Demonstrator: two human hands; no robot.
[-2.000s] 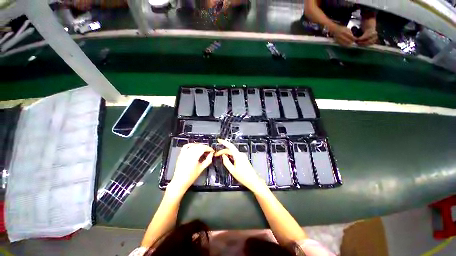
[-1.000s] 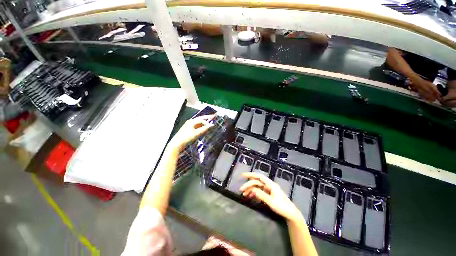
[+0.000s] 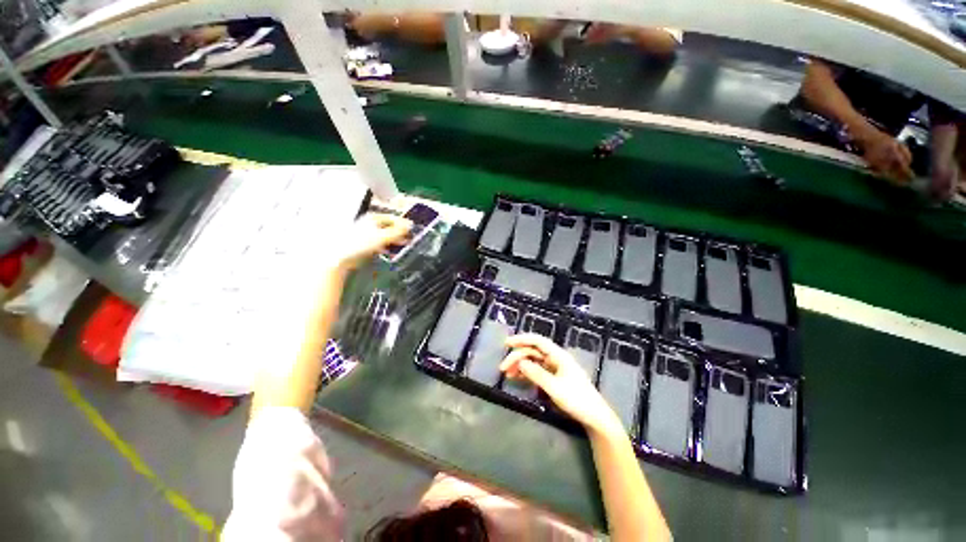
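A black blister tray [image 3: 678, 344] holds grey translucent phone cases [image 3: 669, 404] in two upright rows with sideways ones between. My right hand [image 3: 546, 371] is over the left part of the near row, fingers curled; whether it pinches something small I cannot tell. My left hand [image 3: 373, 235] is left of the tray, above the sheets and beside the smartphone [image 3: 415, 228]; its fingertips are blurred and I cannot tell if they hold anything. Clear adhesive parts sheets [image 3: 387, 318] with a dark grid lie between the tray and the whitish covered stack.
The whitish covered stack [image 3: 238, 281] lies at left, with dark stacked parts [image 3: 79, 180] beyond it. A white upright post [image 3: 337, 106] stands behind the smartphone. The green conveyor [image 3: 530, 154] carries small parts. Another person's hands [image 3: 890, 154] are at upper right. Red stools [image 3: 111, 328] are below left.
The view has turned left since the oldest frame. My hands, together over the tray then, are now apart. My left hand has moved left to the sheets; my right hand remains over the near row.
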